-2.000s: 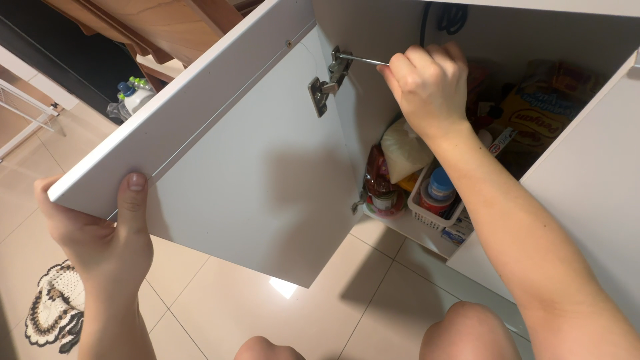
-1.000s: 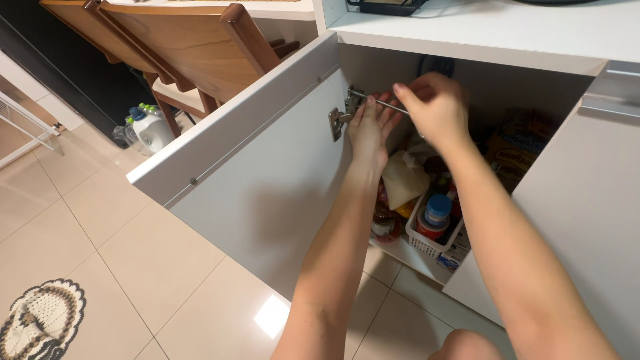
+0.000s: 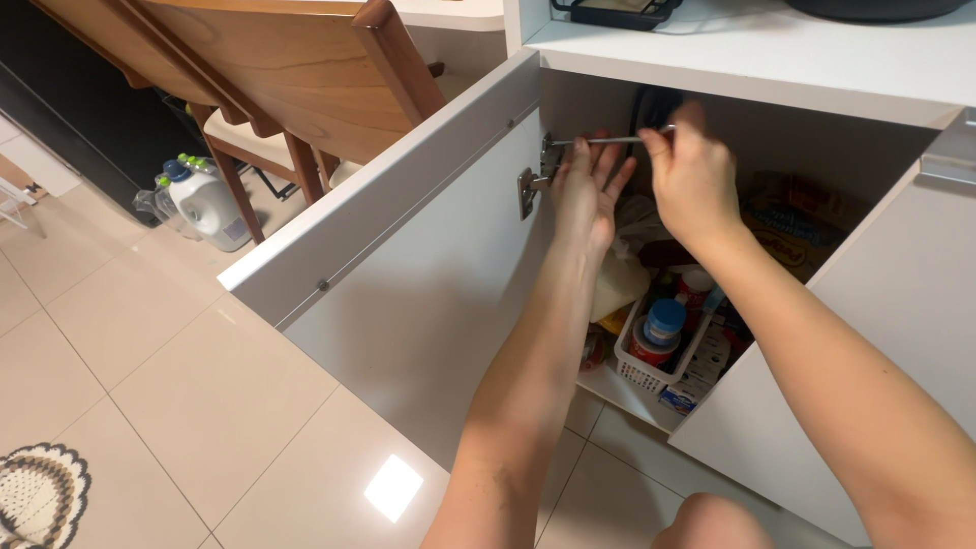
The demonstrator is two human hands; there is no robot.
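Note:
My right hand grips the handle end of a thin metal screwdriver or hex key; which of the two I cannot tell. Its shaft runs left to a metal cabinet hinge that joins the open white cabinet door to the side wall. Below the shaft, my left hand is raised with fingers spread, the thumb and index finger at the shaft near the hinge. Whether those fingers pinch the shaft is unclear.
Inside the cabinet stand a white plastic basket with a blue-lidded jar, a pale bag and food packages. Wooden chairs and a white jug are beyond the door. A crocheted mat lies on the floor.
My left hand has let go of the door's outer edge and moved right to the hinge and the tool shaft. My right hand stays on the tool. The view has shifted.

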